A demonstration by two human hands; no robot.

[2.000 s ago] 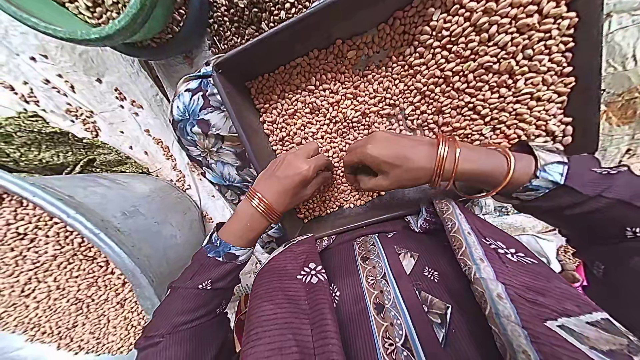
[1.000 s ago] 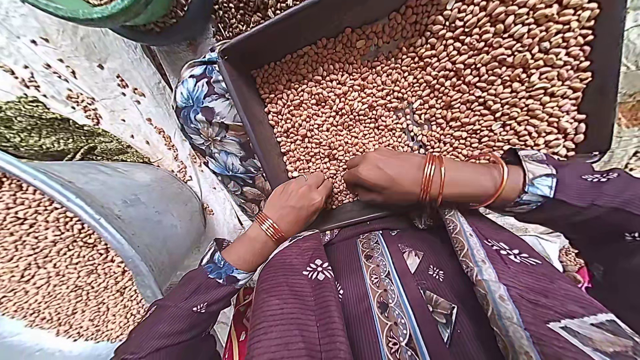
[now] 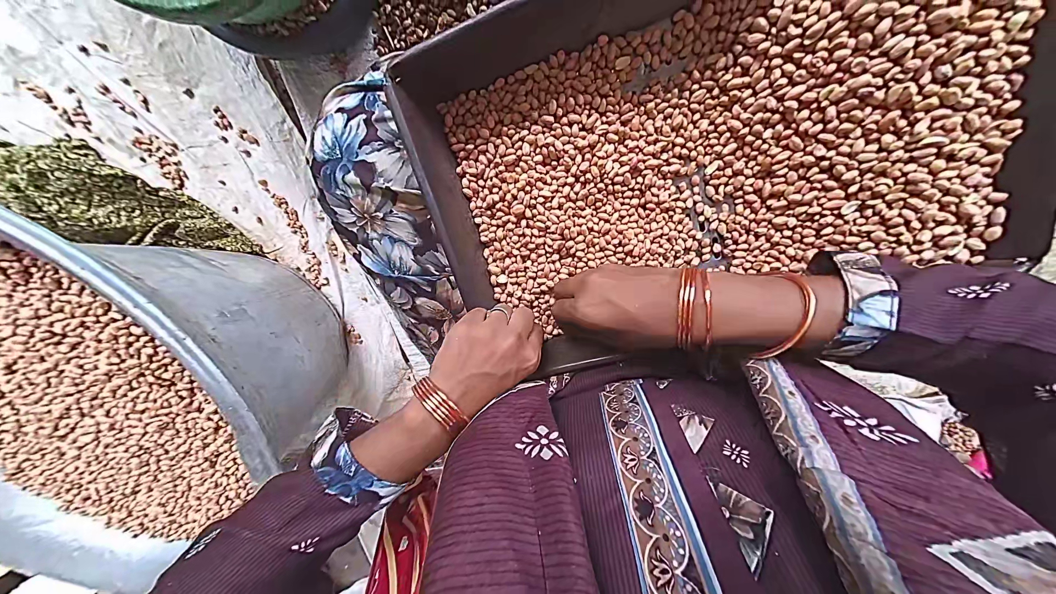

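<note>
A dark rectangular tray (image 3: 441, 194) rests on my lap, spread with shelled peanuts (image 3: 577, 173). My left hand (image 3: 488, 353), with a ring and copper-coloured bangles, lies at the tray's near left corner, its fingers curled over the rim. Just to its right, my right hand (image 3: 606, 305) is low over the peanuts by the near edge, fingers bent down. The fingertips of both hands are hidden, so I cannot tell whether either holds a peanut. Small bare patches of the tray floor show among the nuts.
At the left stands a large metal basin (image 3: 247, 346) full of peanuts. A green tub (image 3: 206, 10) and a dark one are at the top left. Loose nuts lie scattered on a pale ground sheet (image 3: 223, 91). Floral cloth (image 3: 375, 198) covers my leg beside the tray.
Both hands have come closer together at the tray's near left corner. My left hand has moved from over the peanuts to the rim.
</note>
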